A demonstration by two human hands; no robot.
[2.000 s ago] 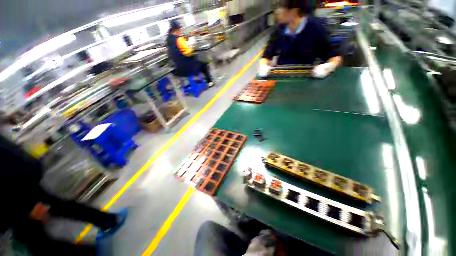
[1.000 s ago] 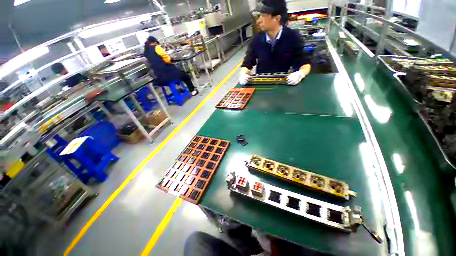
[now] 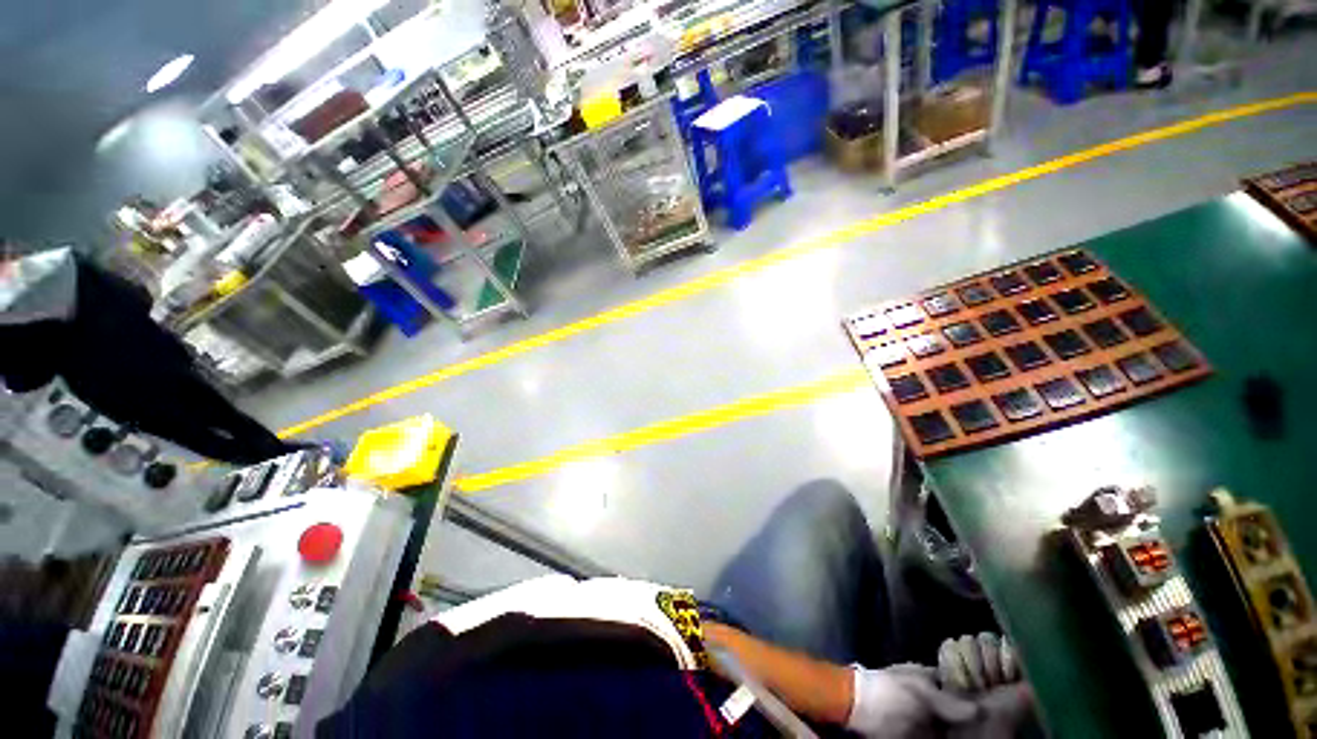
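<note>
My left hand (image 3: 907, 703), in a white glove, is low in the view beside the bench edge, cut off by the lower edge. A second white-gloved hand, my right (image 3: 982, 664), touches or overlaps it. Whether they hold anything is hidden. The silver bar fixture (image 3: 1141, 635) lies on the green bench, cut off below, with two red-orange components at its near-left end. The brass-coloured fixture bar (image 3: 1259, 578) lies beside it, partly out of view. The orange-brown parts tray (image 3: 1033, 354) holds rows of dark square parts at the bench's edge.
A loose black piece (image 3: 1264, 404) lies on the bench. At left, a white machine (image 3: 361, 578) has a red knob (image 3: 321, 543), controls and another loaded tray (image 3: 145, 635). A yellow bin (image 3: 397, 452) stands behind it. A person's dark sleeve (image 3: 159, 361) reaches there. Blue stools (image 3: 744, 159) stand beyond.
The view has swung left, bringing in the machine and yellow bin. The bench items now sit at the right, and the seated person across the bench has left the view. Gloved hands are now visible.
</note>
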